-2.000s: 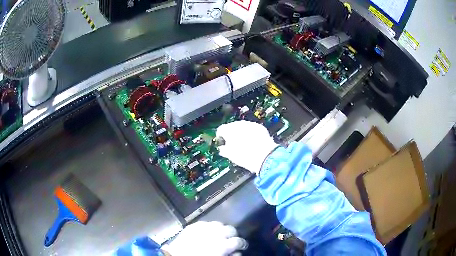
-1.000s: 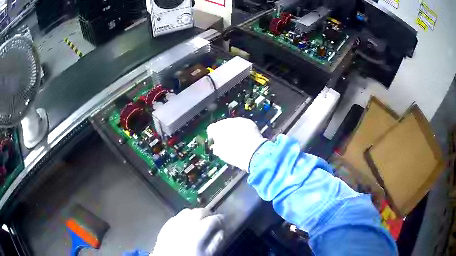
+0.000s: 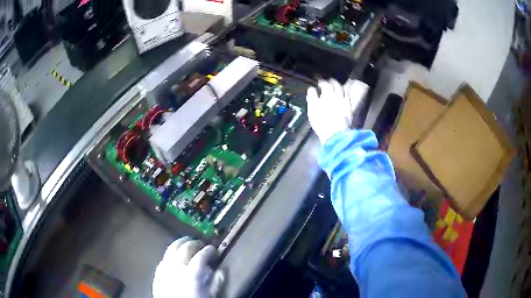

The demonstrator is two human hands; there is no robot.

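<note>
A large green power board [image 3: 233,157] lies in its dark carrier [image 3: 256,201]. A long silver heatsink [image 3: 204,107] with a thin dark loop crosses it, and red-brown toroidal coils [image 3: 129,145] stand at its left end. My right hand [image 3: 329,109], in a white glove, is over the carrier's right edge, off the board's parts; its fingers look spread and I see nothing in them. My left hand [image 3: 185,270], gloved, is at the carrier's near left corner with its fingers bent; whether it holds anything is hidden.
A brush [image 3: 96,285] lies at the lower left, cut off by the edge. A second board [image 3: 317,29] stands in a carrier behind. Cardboard lids [image 3: 466,148] are at the right, with yellow blocks [image 3: 449,224] on a red surface below. A fan [image 3: 23,174] is at the left edge.
My right hand has left the board's middle and moved right to the carrier's edge. My left hand appears lower and further left. The view has shifted, so the brush is mostly cut off.
</note>
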